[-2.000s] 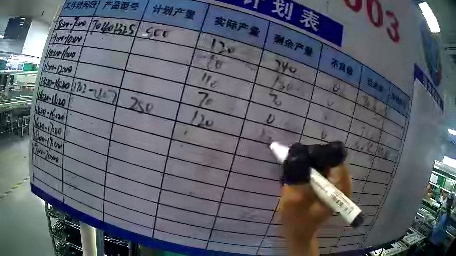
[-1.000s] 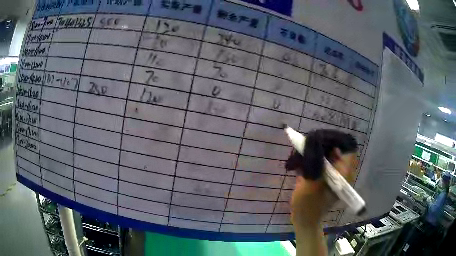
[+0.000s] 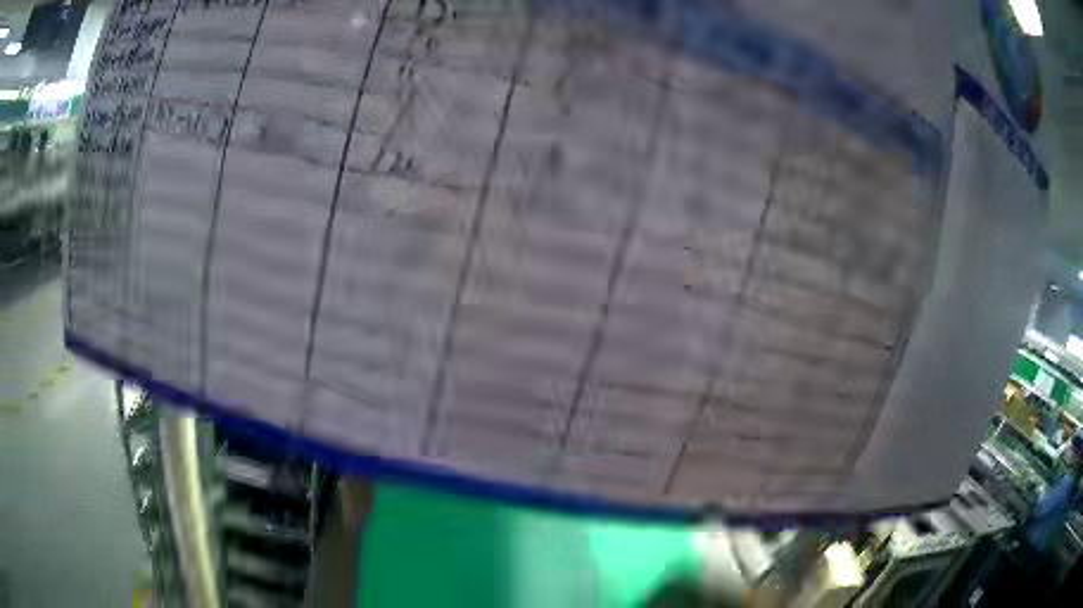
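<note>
The production plan board fills most of the view. It is white with a black grid, handwritten figures on the left and upper part, and a blue border along its lower edge. The picture is motion-blurred, so the figures are hard to read. Neither of my hands can be made out in the picture, and the marker is not seen. A dark blurred shape at the bottom edge, below the board, cannot be identified.
A green surface lies below the board. A pale pole and dark racks stand at the lower left. Equipment is at the lower right, with a person in blue at the right edge.
My right hand with the white marker, seen in front of the board before, has left the picture. The view has shifted downward and blurred, showing more of the green surface.
</note>
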